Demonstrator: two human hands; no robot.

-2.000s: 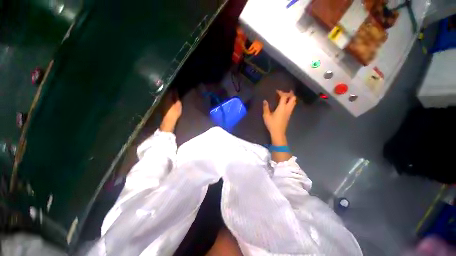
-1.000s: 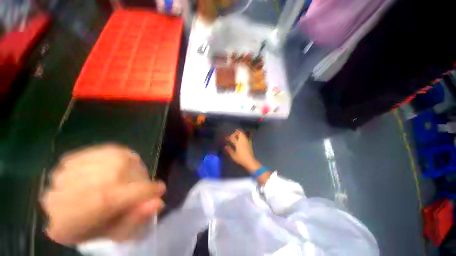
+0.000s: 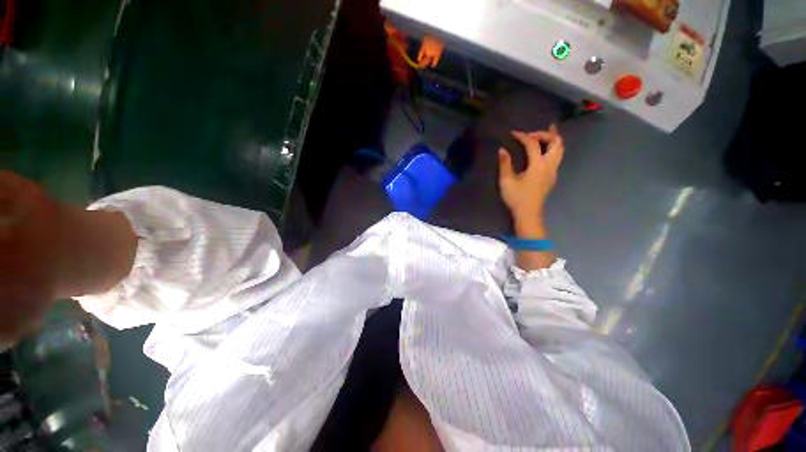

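Note:
My left hand [image 3: 31, 252] is blurred and cut off by the left edge, over the dark-green belt [image 3: 203, 97]; its fingers cannot be made out. My right hand [image 3: 532, 172] is empty, with fingers apart and bent, below the front edge of the white press machine [image 3: 521, 44]. A bright blue band [image 3: 530, 244] is on my right wrist. The machine's front shows a green button [image 3: 561, 49] and a red button [image 3: 627, 86]. Part of a brown-copper fixture block [image 3: 654, 11] shows at the top edge.
A blue object [image 3: 419, 181] lies low between my knees and the machine. Orange parts and cables [image 3: 429, 51] hang under the machine's left corner. A dark shape [image 3: 767, 132] stands at the right. A red object [image 3: 765, 418] is at the lower right on the grey floor.
Since one second ago the view has tipped down, and the orange-red tray has left the picture. My left hand has moved to the far left edge. My right hand stays empty near the machine front.

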